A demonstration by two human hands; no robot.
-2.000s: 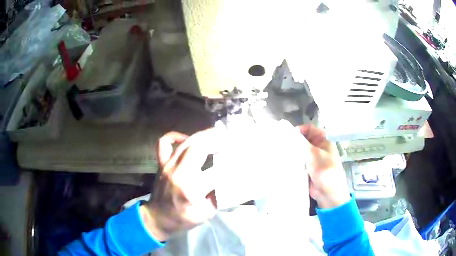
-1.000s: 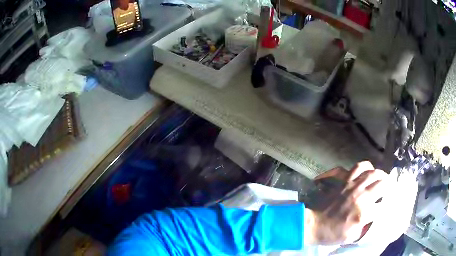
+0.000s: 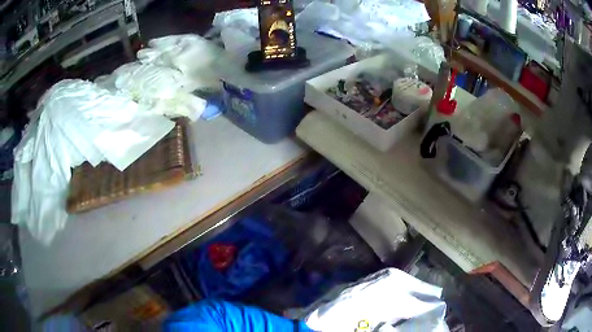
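A white garment (image 3: 383, 305) with a small yellow motif lies at the bottom, right of centre, bunched and brightly lit. A blue sleeve (image 3: 227, 318) reaches to its left side along the bottom edge. My left hand does not show; it is hidden or cut off there. My right hand is out of the picture. At the right edge, a bright rounded machine part (image 3: 558, 288) shows, blurred. A reddish-brown shape (image 3: 500, 279) beside it is unclear.
White cloth (image 3: 84, 130) heaps over a brown slatted piece (image 3: 133, 175) on the left table (image 3: 214, 188). A phone (image 3: 277, 32) stands on a lidded bin (image 3: 259, 107). A parts tray (image 3: 350, 120), red-handled tool (image 3: 448, 97) and clear tub (image 3: 467, 168) line the machine table.
The view has swung left, away from the machine head. Both hands have left the visible picture. More of the left table and its white heap shows; the garment lies low in view.
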